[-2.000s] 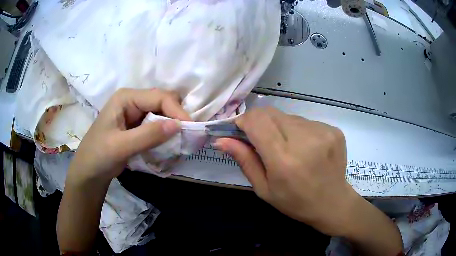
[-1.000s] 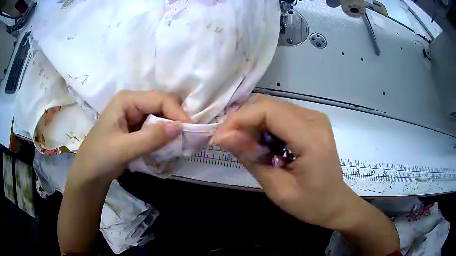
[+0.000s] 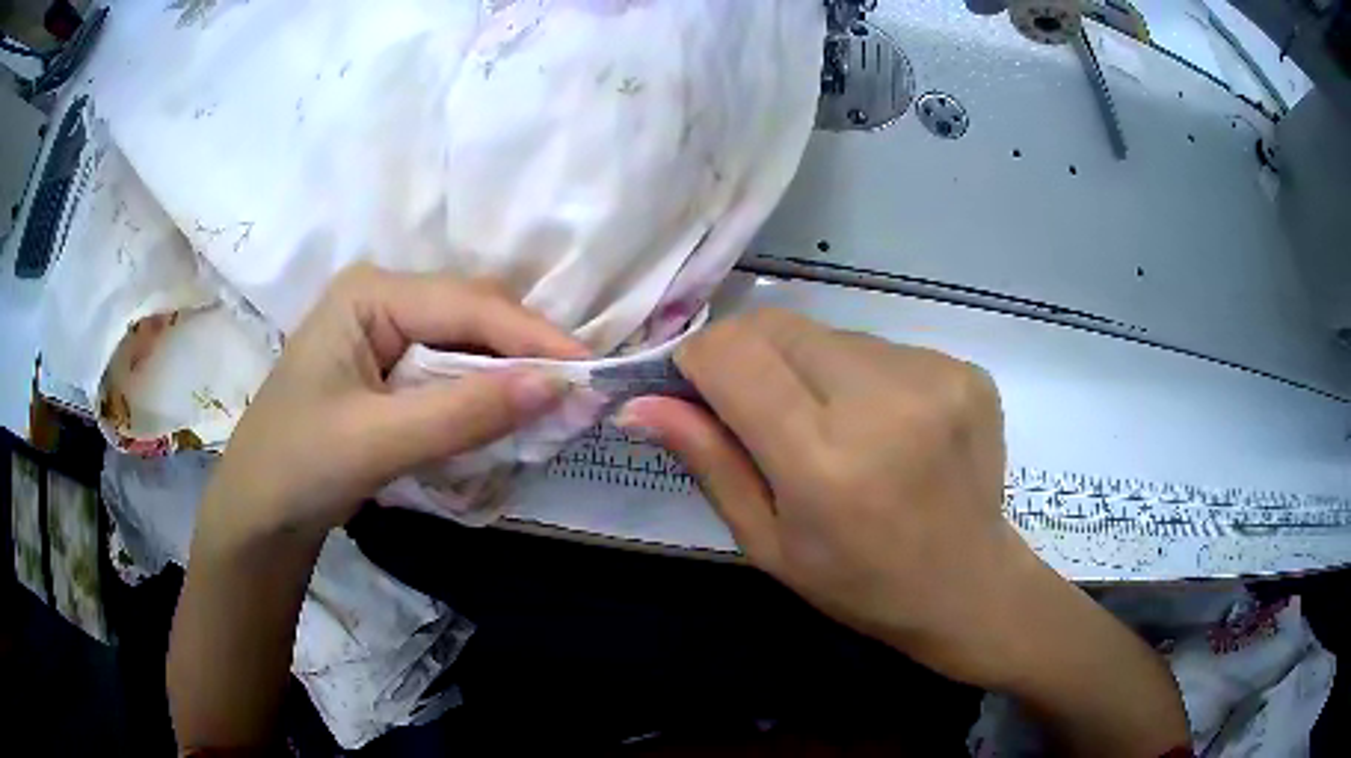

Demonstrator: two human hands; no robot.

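The garment piece (image 3: 341, 148), thin white cloth with faint flowers, lies bunched over the left of the table. My left hand (image 3: 400, 393) pinches its narrow folded edge (image 3: 482, 363) between thumb and fingers. My right hand (image 3: 837, 459) is just right of it, closed around the thread snips (image 3: 645, 376). Only their grey metal blades show, touching the folded edge between my hands; the handles are hidden in my palm.
The machine bed (image 3: 1022, 208) is at the upper right, with the round needle plate (image 3: 870, 82) beside the cloth. A thin metal tool (image 3: 1101, 92) lies on the bed. A printed ruler (image 3: 1126, 508) runs along the front edge. Crumpled floral cloth (image 3: 371, 644) hangs below the table.
My left thumb has shifted right along the folded edge. My right hand has turned so that the snips' blades now show at the edge; one second ago they were tucked in my palm.
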